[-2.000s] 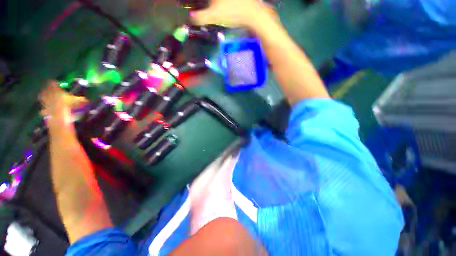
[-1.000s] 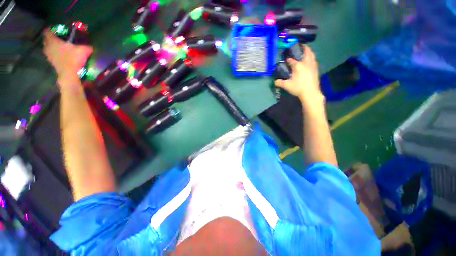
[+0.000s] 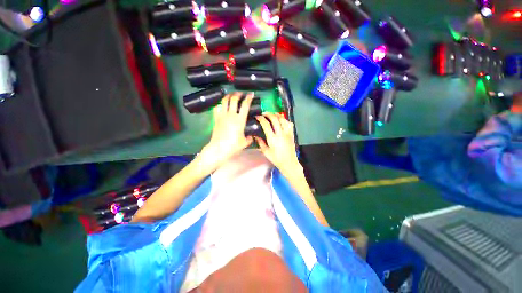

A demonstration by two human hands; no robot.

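Note:
My left hand point(image 3: 232, 126) and my right hand point(image 3: 277, 140) are close together at the bench's front edge. Both are on a black cylindrical light unit point(image 3: 254, 127) between them; a second dark unit end with a green glow lies just beyond the fingers. The fingers hide part of the unit. The black electric screwdriver point(image 3: 287, 106) lies on the bench just right of my hands. Several black light units point(image 3: 207, 99) with coloured glows lie to the left and beyond. The blue screw bin point(image 3: 347, 77), full of silver grains, stands to the right.
A large black tray point(image 3: 86, 86) covers the bench's left. More light units point(image 3: 386, 106) lie around the bin, and a row point(image 3: 469, 60) stands farther right. Loose screws point(image 3: 340, 133) lie near the edge. A filled tray point(image 3: 123, 206) is below left. Another person's sleeve point(image 3: 498, 137) and a grey vented case point(image 3: 469, 243) are at right.
My hands have come together at the bench edge from far apart. The right hand no longer holds the dark pieces beside the bin. The view has turned and shifted; more units now lie around the bin.

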